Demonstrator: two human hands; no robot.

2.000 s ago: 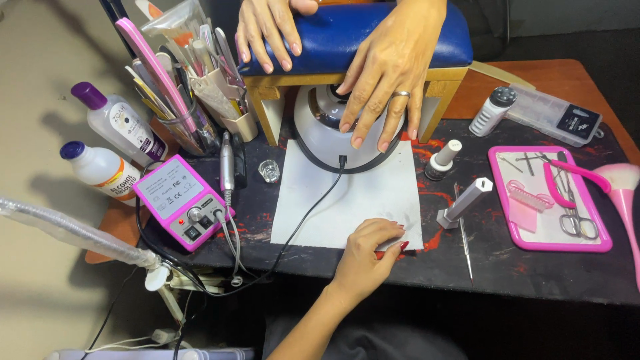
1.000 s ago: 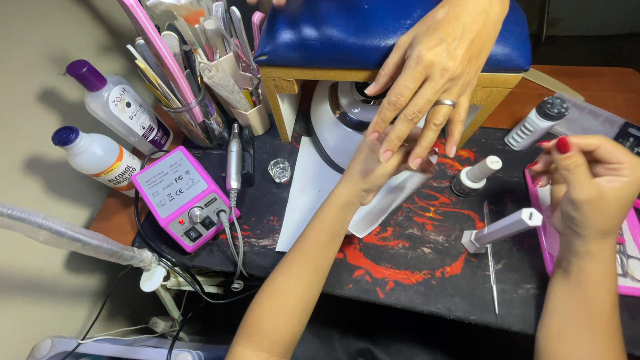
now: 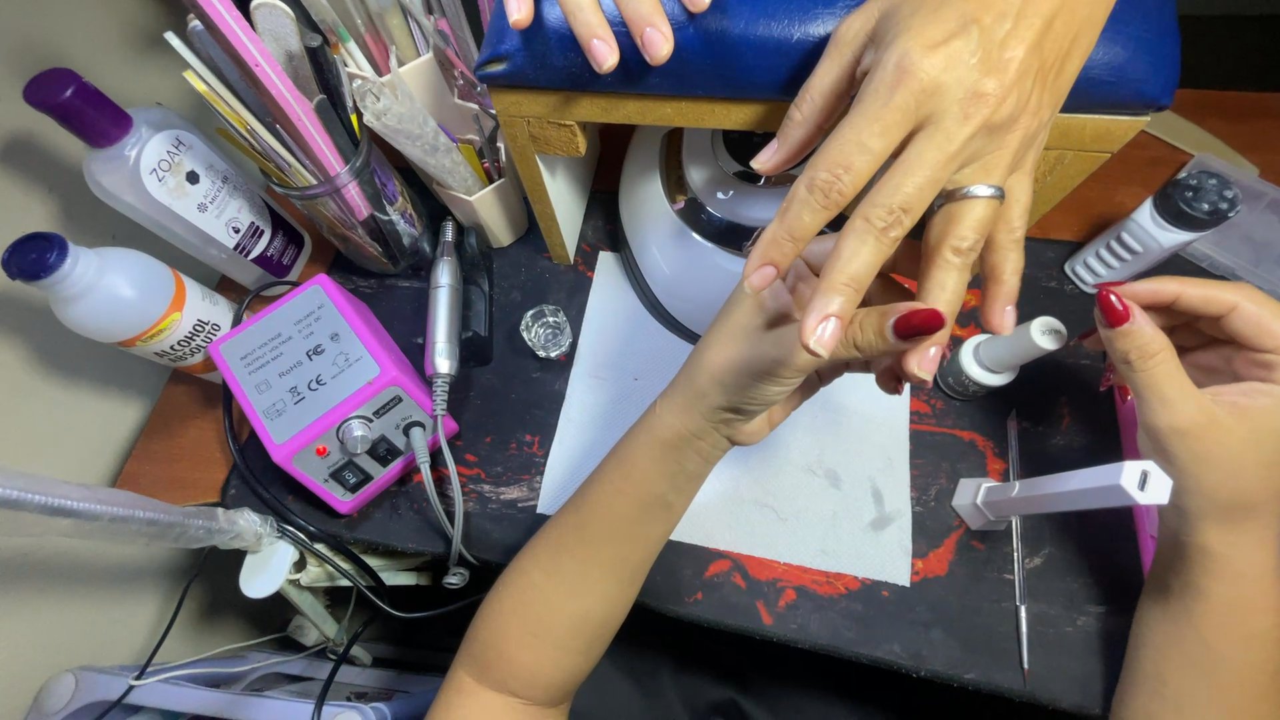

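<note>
My left hand [image 3: 780,355] reaches up from below and holds the fingers of another person's hand [image 3: 920,150], which wears a silver-coloured ring. My thumb lies across those fingers. My right hand [image 3: 1200,390] is raised at the right, thumb and index finger close together; whether something small is between them cannot be told. A white paper towel [image 3: 800,500] lies flat beneath my left hand. Between my hands stands a white polish bottle [image 3: 1000,357]. Nearer the front are a white handheld stick lamp [image 3: 1065,494] and a thin brush [image 3: 1018,560].
A blue padded armrest [image 3: 640,65] spans a white domed lamp [image 3: 670,220]. At left are a pink nail drill unit [image 3: 330,390], its handpiece [image 3: 443,300], an alcohol bottle [image 3: 120,300], a micellar water bottle [image 3: 190,180] and tool holders [image 3: 375,210]. A small glass cup [image 3: 546,331] stands beside the towel.
My left hand has gone from the paper towel up to the other person's fingers. My right hand has come into view at the right. The towel, partly raised one second ago, now lies flat.
</note>
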